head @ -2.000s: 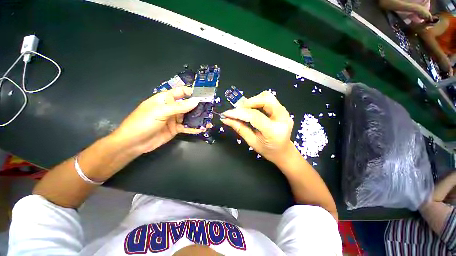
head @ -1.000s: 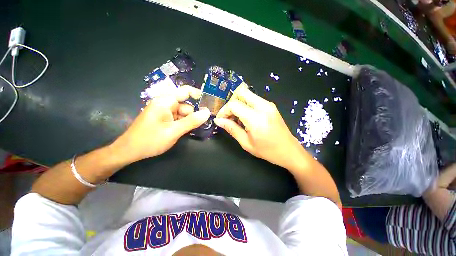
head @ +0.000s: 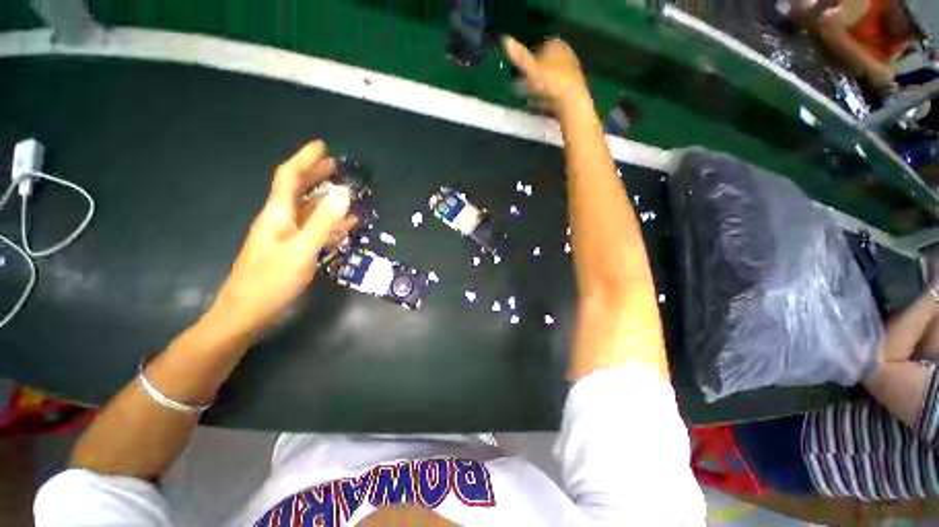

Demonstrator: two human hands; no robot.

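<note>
My left hand [head: 273, 247] is over a small cluster of phone units [head: 355, 180] left of centre, thumb and fingers around part of it; whether it grips a unit is unclear. A phone unit [head: 376, 276] with blue board, white-silver middle and black round-marked end lies just right of this hand. Another phone unit [head: 463, 216] lies alone on the mat. My right hand [head: 546, 77], blurred, reaches over the green belt with fingers apart and seems empty. A phone unit [head: 468, 31] is on the belt left of it.
White pieces [head: 499, 305] are scattered on the dark mat [head: 206, 340]. A white rail [head: 412, 98] edges the belt. A white cable [head: 88, 196] lies left. A plastic-wrapped black bundle [head: 777, 278] stands right. Another person's arm [head: 911, 319] is at the right edge.
My hands have separated. The unit they held is let go; my right hand has moved up over the belt, my left to the cluster. My right forearm now hides the white pile.
</note>
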